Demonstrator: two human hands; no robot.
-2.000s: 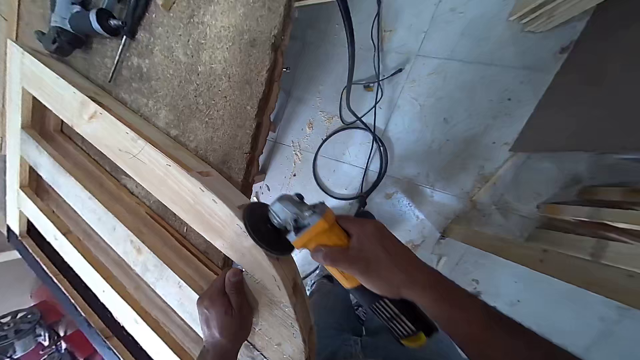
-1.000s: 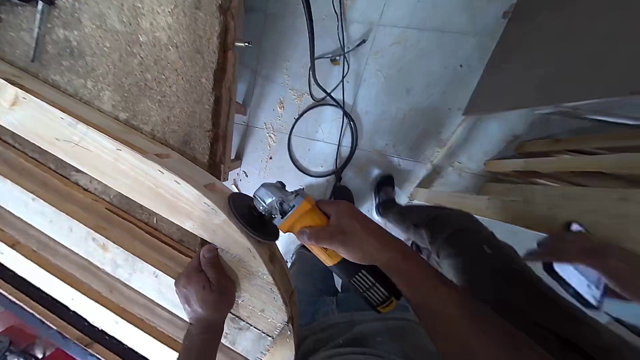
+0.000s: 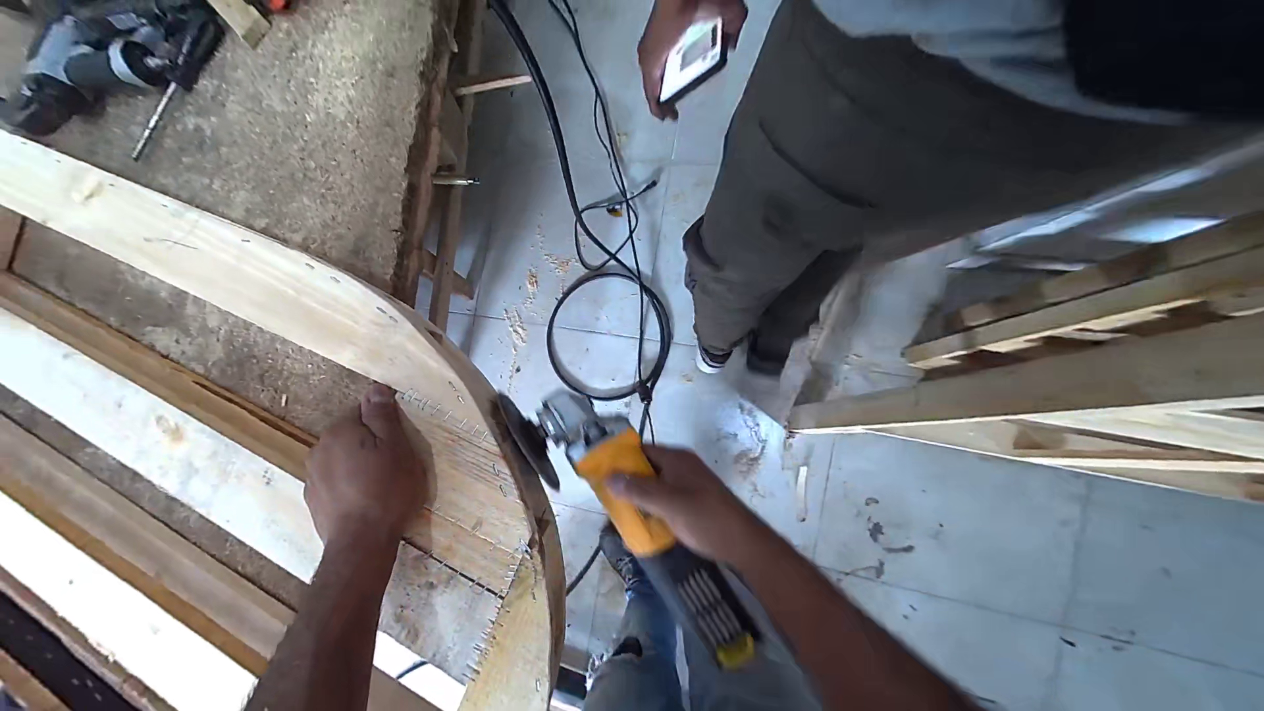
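My right hand (image 3: 686, 499) is closed around the yellow and black body of an angle grinder (image 3: 627, 494). The grinder's dark disc (image 3: 526, 441) stands at the curved outer edge of a wooden frame (image 3: 395, 336); whether it touches cannot be told. My left hand (image 3: 367, 469) rests on the frame's inner edge, its fingers curled over the wood and partly hidden. Several staples run across the joints of the curved part, close to my left hand.
A particleboard bench top (image 3: 296, 128) carries a power tool (image 3: 99, 69). Black cables (image 3: 609, 276) lie coiled on the tiled floor. A person in dark trousers (image 3: 790, 197) stands nearby, a phone (image 3: 693, 59) in one hand. Wooden frames (image 3: 1037, 395) are at the right.
The other person, partly in view at the lower right a second ago, now stands at the upper right. The grinder's disc remains by the curved edge. The view has shifted.
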